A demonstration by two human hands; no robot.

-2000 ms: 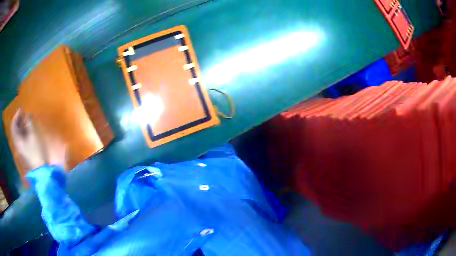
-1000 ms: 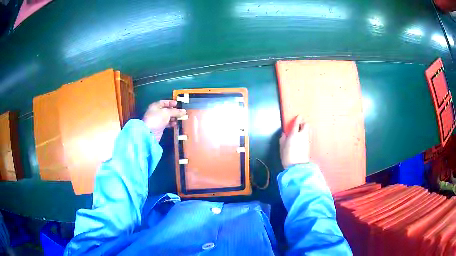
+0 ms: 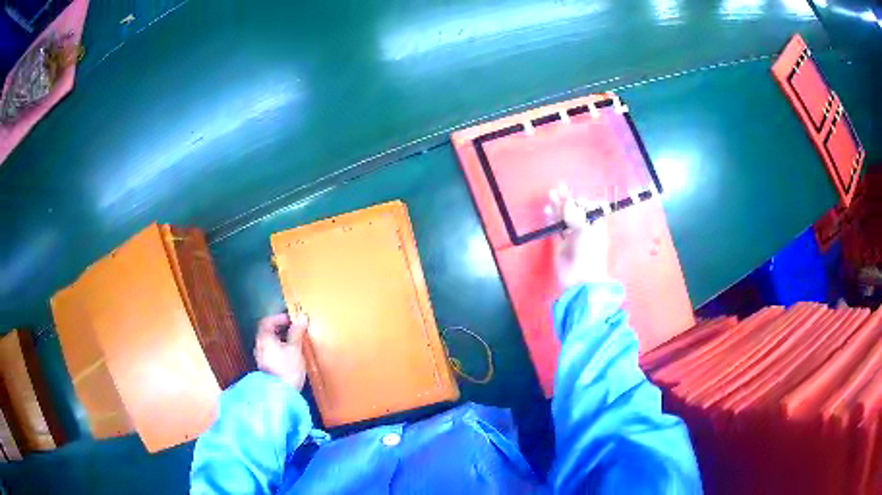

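Note:
An orange tray (image 3: 360, 314) lies on the green bench in front of me, with no panel on it. My left hand (image 3: 282, 346) is at its left edge, fingers curled against the rim. A black-bordered panel (image 3: 551, 169) with pale tabs lies on the upper half of a red-pink tray (image 3: 604, 280) to the right. My right hand (image 3: 580, 237) is over the panel's lower edge, fingers spread; whether it grips the edge is not clear.
A stack of orange trays (image 3: 140, 338) stands left, with another at the far left edge. A tall red tray stack (image 3: 774, 387) is lower right. A red tray with panels (image 3: 822, 121) lies far right. A rubber band (image 3: 486, 356) lies beside the orange tray. A pink sheet (image 3: 44, 82) holds a clear bag.
The black-bordered panel has moved from the orange tray to the red-pink tray on the right. My left hand has moved down along the orange tray's left edge. The camera view has tilted.

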